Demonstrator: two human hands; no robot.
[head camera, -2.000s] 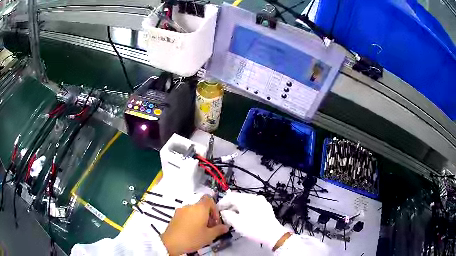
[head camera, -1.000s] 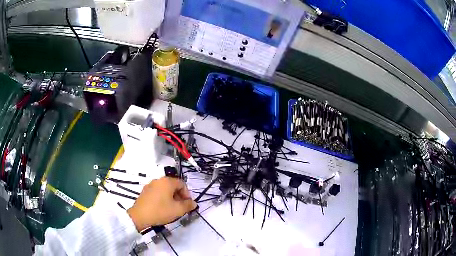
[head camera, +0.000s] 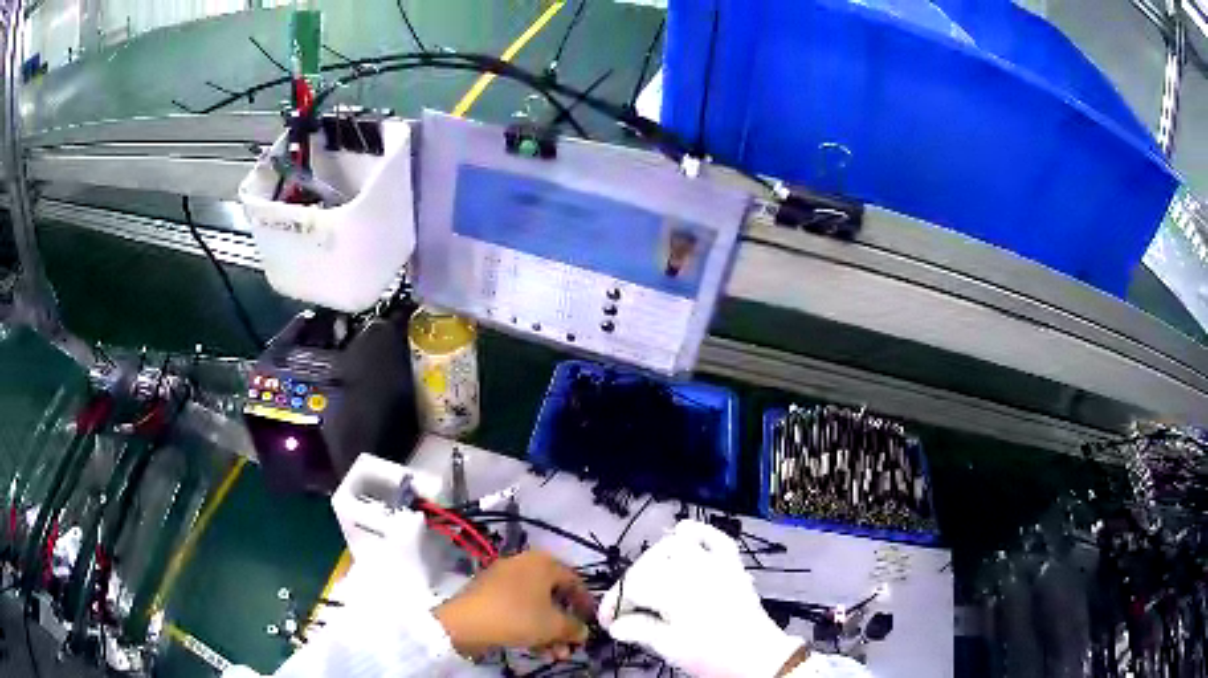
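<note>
My bare left hand (head camera: 523, 605) and my white-gloved right hand (head camera: 692, 599) meet over the white board (head camera: 828, 570). Their fingertips nearly touch and are closed around a small dark part with a thin black lead; its exact shape is hidden by the fingers. Tangled black leads (head camera: 753, 540) lie behind and beside the hands. A white box holder (head camera: 378, 510) stands left, with the red-handled pliers (head camera: 457, 530) in it, leaning over my left hand. Small black connectors (head camera: 874, 625) lie right of my glove.
Behind the board are a blue tray of black parts (head camera: 636, 431) and a blue tray of metal pins (head camera: 848, 464). A black machine (head camera: 325, 411), yellow can (head camera: 445, 378), white hanging bin (head camera: 338, 239), instruction sheet (head camera: 570, 252) and large blue crate (head camera: 914, 133) stand or hang further back. Harness bundles lie both sides.
The view has tilted up. My gloved right hand, out of clear view at the bottom a second ago, is now beside my left hand, over the leads.
</note>
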